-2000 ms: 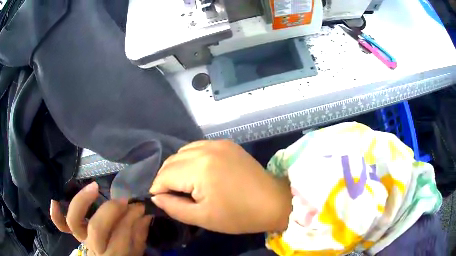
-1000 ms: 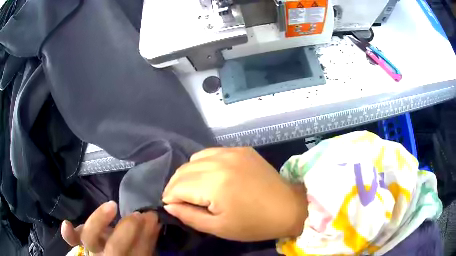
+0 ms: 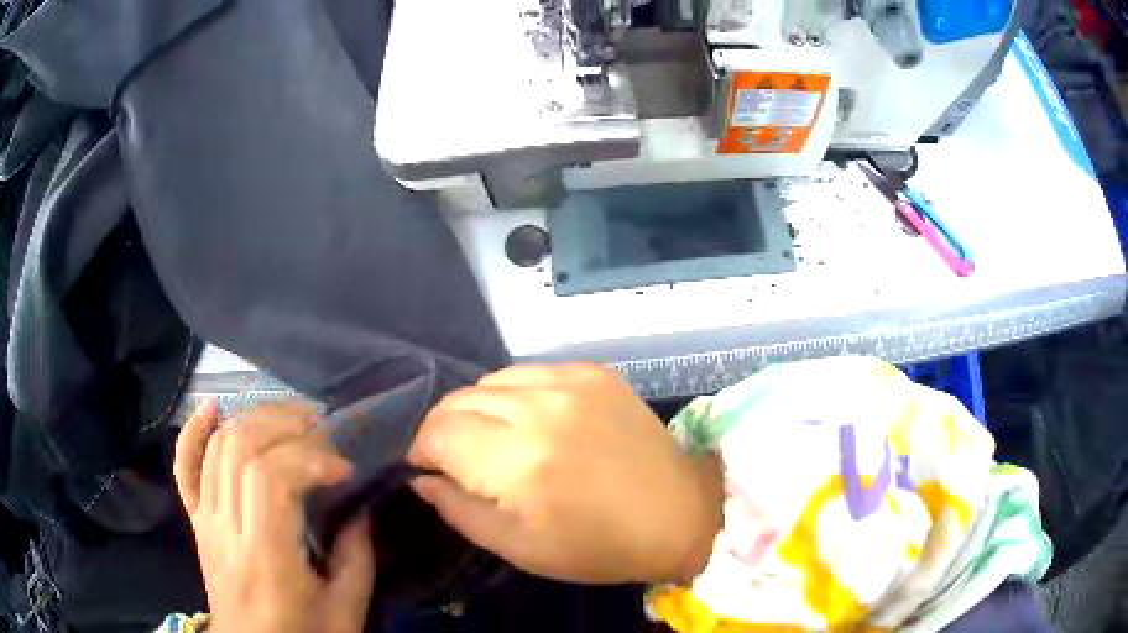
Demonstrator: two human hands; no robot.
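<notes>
A long dark grey sleeve [image 3: 309,235] runs from the upper left over the table edge toward my lap. My left hand [image 3: 270,507] grips the sleeve end with fingers in front and thumb below, at the lower left. My right hand [image 3: 575,476] pinches the same end just right of it, thumb and finger together. A darker band [image 3: 359,495] shows between the hands at the sleeve's edge; its lower part is in dark shadow.
The white overlock machine [image 3: 495,124] stands behind, with an orange label [image 3: 773,114]. A grey recessed tray [image 3: 674,235] lies below its head. Pink and blue snips [image 3: 934,233] lie right. Dark garments [image 3: 74,309] hang at left. A blue crate [image 3: 965,381] shows below the table.
My left hand has moved up and closed its fingers over the sleeve end. My right hand keeps its pinch. The view has shifted, showing more of the machine.
</notes>
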